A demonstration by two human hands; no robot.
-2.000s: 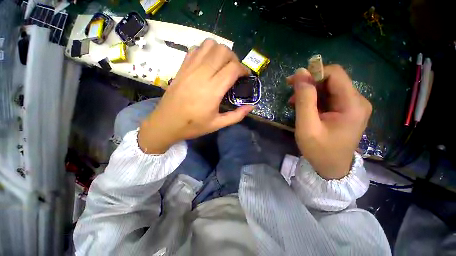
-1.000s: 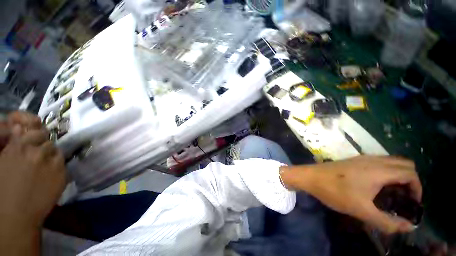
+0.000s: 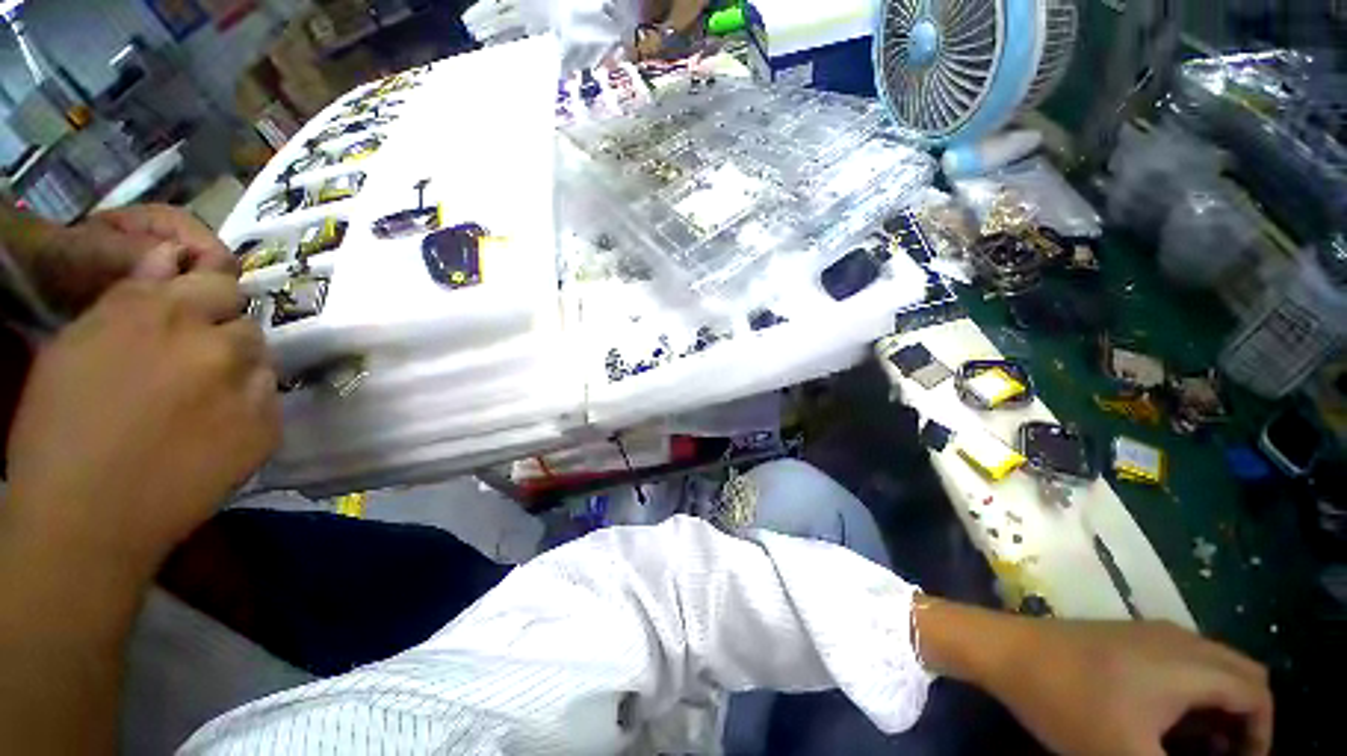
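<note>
My left hand [image 3: 1130,694] is at the bottom right, partly cut off by the frame edge. Its fingers curl around a dark object [image 3: 1211,731], of which only a small part shows; it looks like the watch case seen in it earlier. My right hand is out of the picture. Near my left hand lies the long pale work strip [image 3: 1167,583] with an open watch case holding a yellow-edged battery [image 3: 993,384], a dark watch case [image 3: 1055,449], a loose battery [image 3: 987,452] and small loose parts.
Stacked white foam trays [image 3: 443,362] hold rows of watch parts. Another person's hands [image 3: 163,384] are at their left edge. A clear parts box [image 3: 739,185] lies on the trays, a light blue fan [image 3: 953,67] behind. Another battery [image 3: 1138,459] and crumpled bags [image 3: 1167,192] are on the green mat.
The view has swung left onto the foam trays. My left hand now sits at the bottom right edge, and my right hand has left the picture. Another person's hands have come into view.
</note>
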